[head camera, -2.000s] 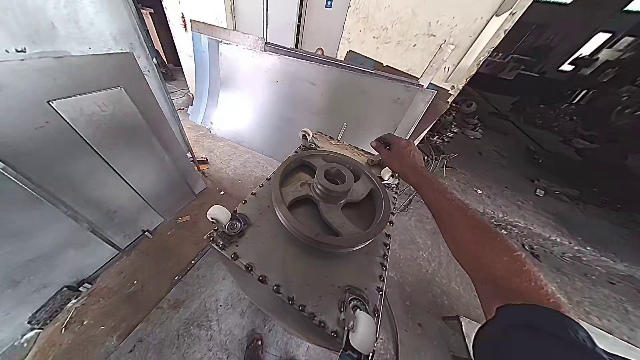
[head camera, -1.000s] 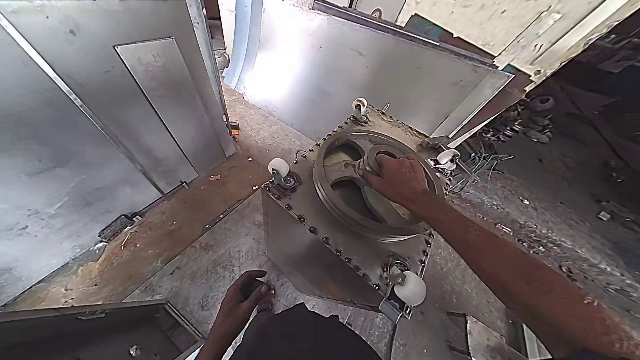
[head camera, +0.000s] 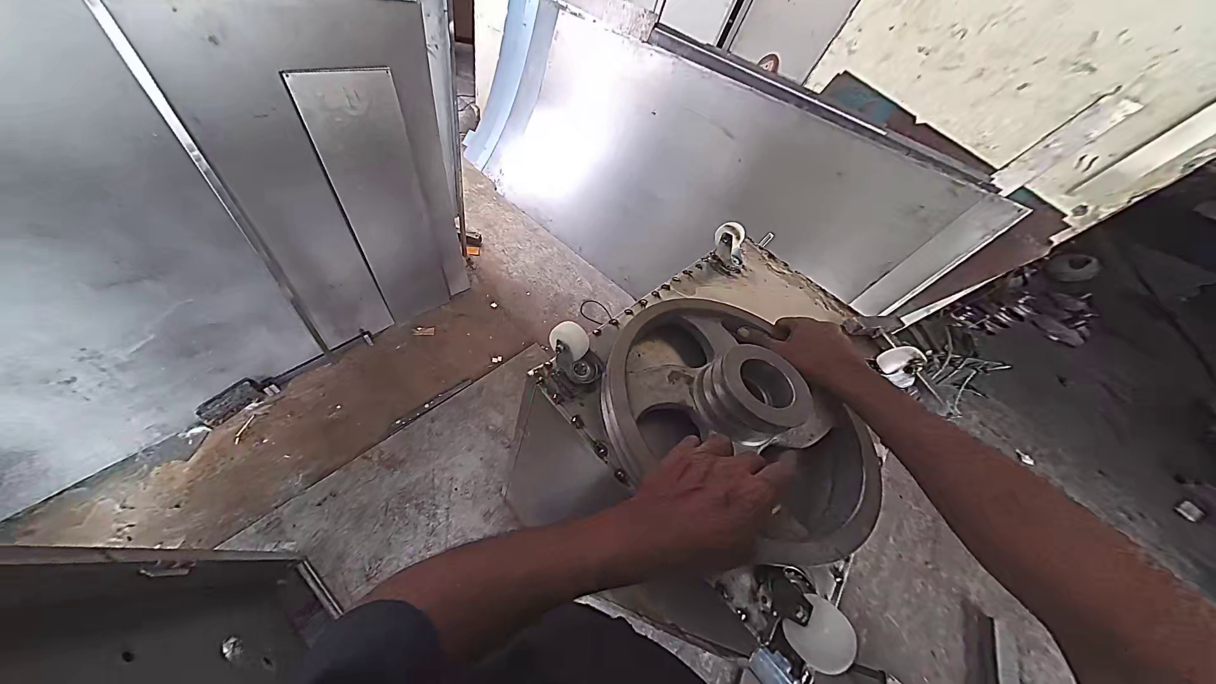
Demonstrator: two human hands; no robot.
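A large spoked metal pulley wheel [head camera: 627, 399] with a raised central hub [head camera: 750, 385] lies flat on top of a metal box [head camera: 560, 465]. Bolts line the edge of the box's top, and white caster wheels point up at its corners. My left hand [head camera: 708, 494] grips the near part of the pulley, with its fingers over a spoke close to the hub. On the far right part, my right hand [head camera: 812, 351] has its fingers curled into an opening between spokes. Both hands hide parts of the rim and spokes.
Large sheet-metal panels [head camera: 228, 171] stand at the left. Another broad metal sheet [head camera: 722, 161] leans behind the box. An open metal tray or cabinet [head camera: 142, 608] is at the lower left. Wires and scrap [head camera: 959, 366] lie on the floor at the right.
My left hand has come up from beside my body onto the pulley. My right hand has moved from the hub to the far right spoke area. The view has moved closer.
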